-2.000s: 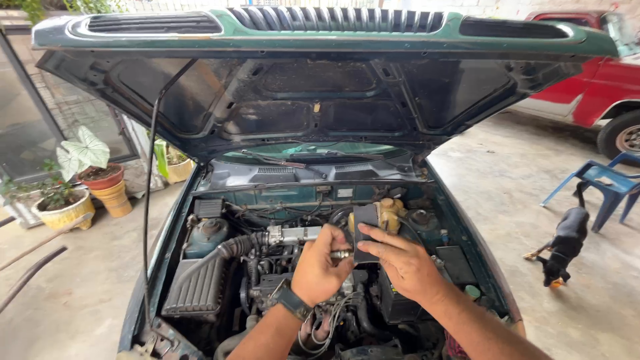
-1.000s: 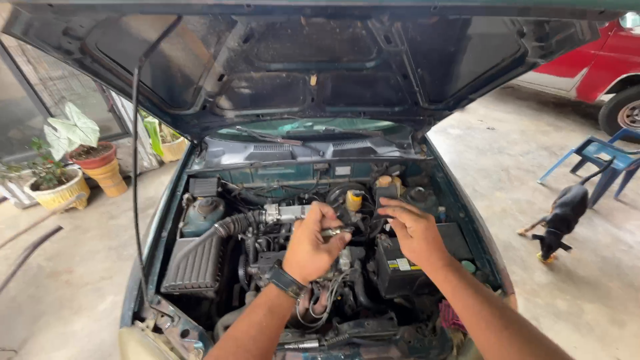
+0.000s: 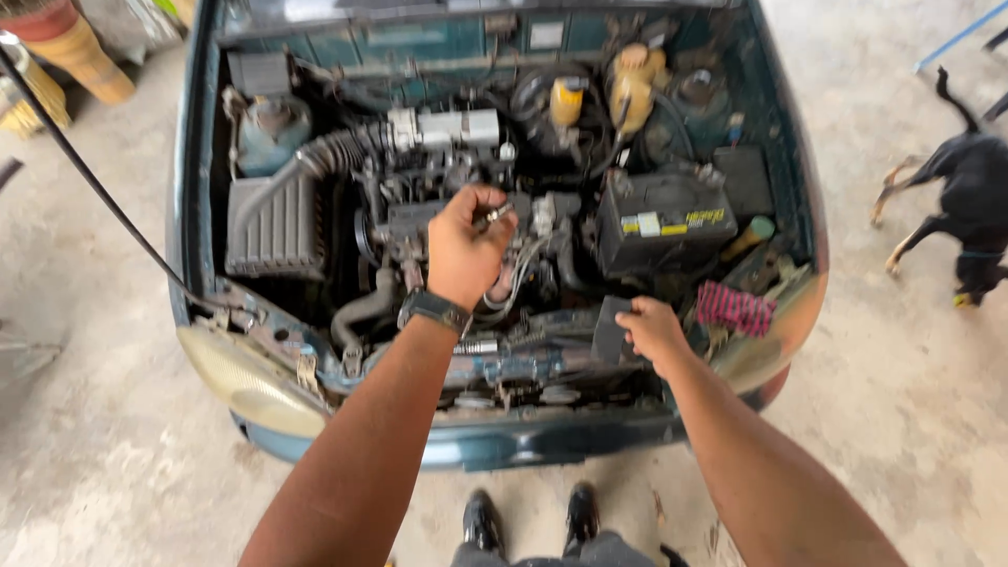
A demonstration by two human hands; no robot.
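Note:
In the head view my left hand [image 3: 471, 240], with a watch on its wrist, pinches a small metal part [image 3: 498, 213], which looks like a spark plug, above the middle of the engine. My right hand [image 3: 652, 331] grips a dark, flat rectangular sheet [image 3: 610, 329], perhaps sandpaper, over the front edge of the engine bay. Ignition leads [image 3: 521, 272] run beside my left hand. A socket tool [image 3: 477, 346] lies on the front crossmember. Right of the engine is a black car battery [image 3: 666, 220].
The air filter box [image 3: 276, 228] fills the left of the bay, below a ribbed intake hose. A striped cloth [image 3: 736, 309] lies by the right headlight. The hood prop rod [image 3: 94, 177] slants at left. A black dog [image 3: 976, 185] stands right of the car.
My right hand has moved down from beside my left hand to the front of the bay, holding the dark sheet. The view has tilted down.

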